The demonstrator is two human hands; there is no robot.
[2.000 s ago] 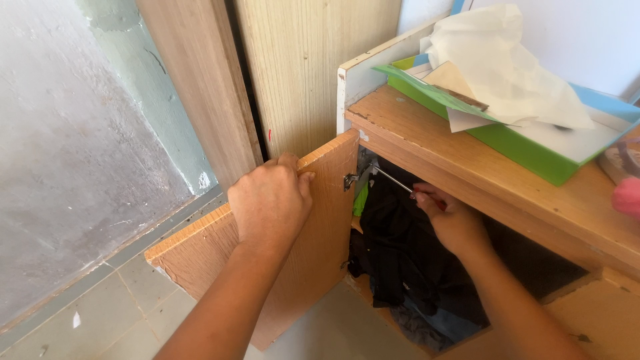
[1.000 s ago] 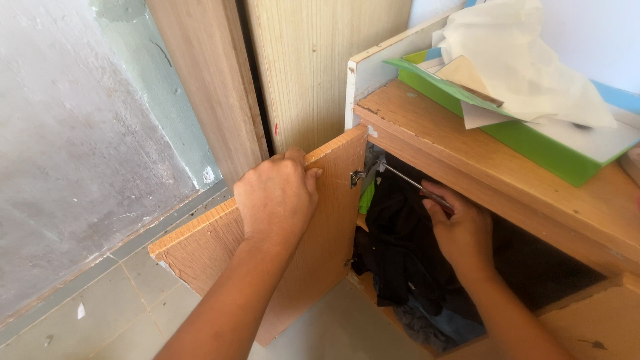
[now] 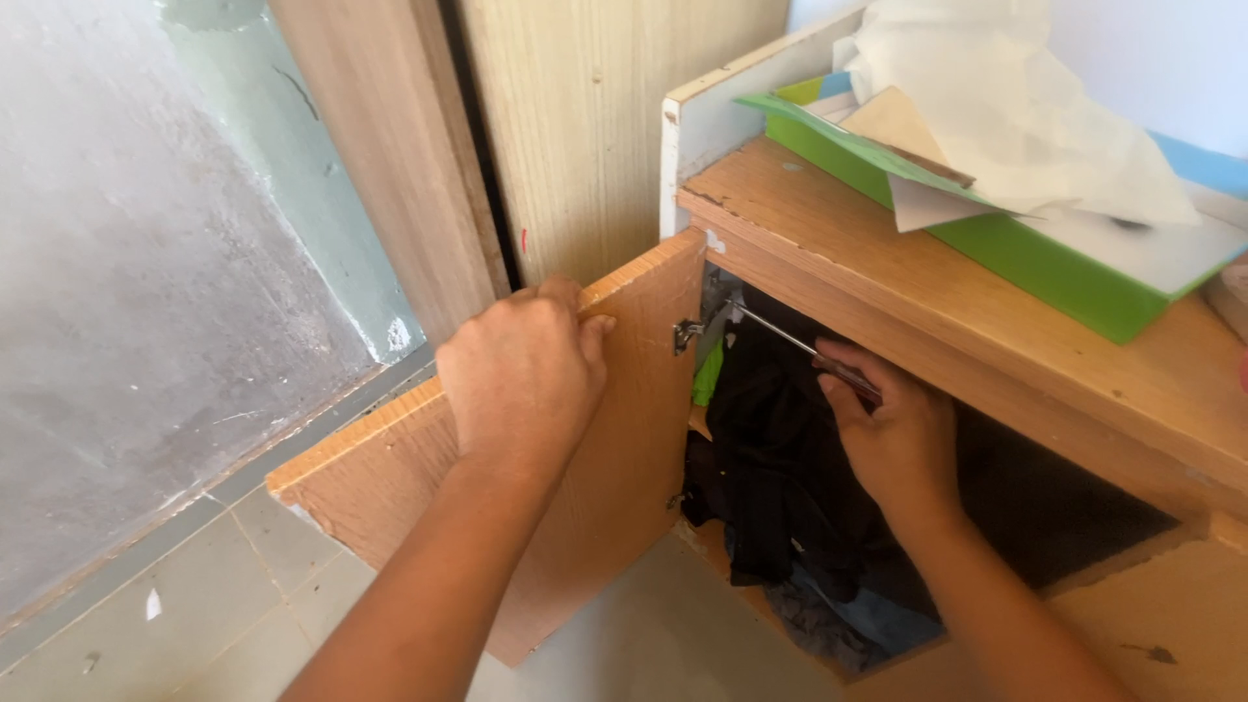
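Note:
My left hand (image 3: 522, 375) grips the top edge of a wooden cabinet door (image 3: 624, 458), which stands swung out from its cabinet. In my right hand (image 3: 892, 419) is a screwdriver (image 3: 780, 333), held by its handle, its thin metal shaft pointing left into the cabinet. Its tip is at or near the upper hinge's mounting on the inner side wall; exact contact cannot be told. The upper metal hinge (image 3: 687, 334) shows on the door's inner face, and a lower hinge (image 3: 675, 501) sits further down. Dark clothes (image 3: 780, 468) fill the opening behind the tool.
On the wooden cabinet top (image 3: 770, 195) lies a green box (image 3: 1053, 278) with papers and a crumpled whitish sheet (image 3: 1024, 107). Wooden panels (image 3: 624, 117) stand behind the door. A grey panel (image 3: 175, 273) is at the left, above the tiled floor (image 3: 244, 585). A bright green item (image 3: 709, 375) is inside the cabinet.

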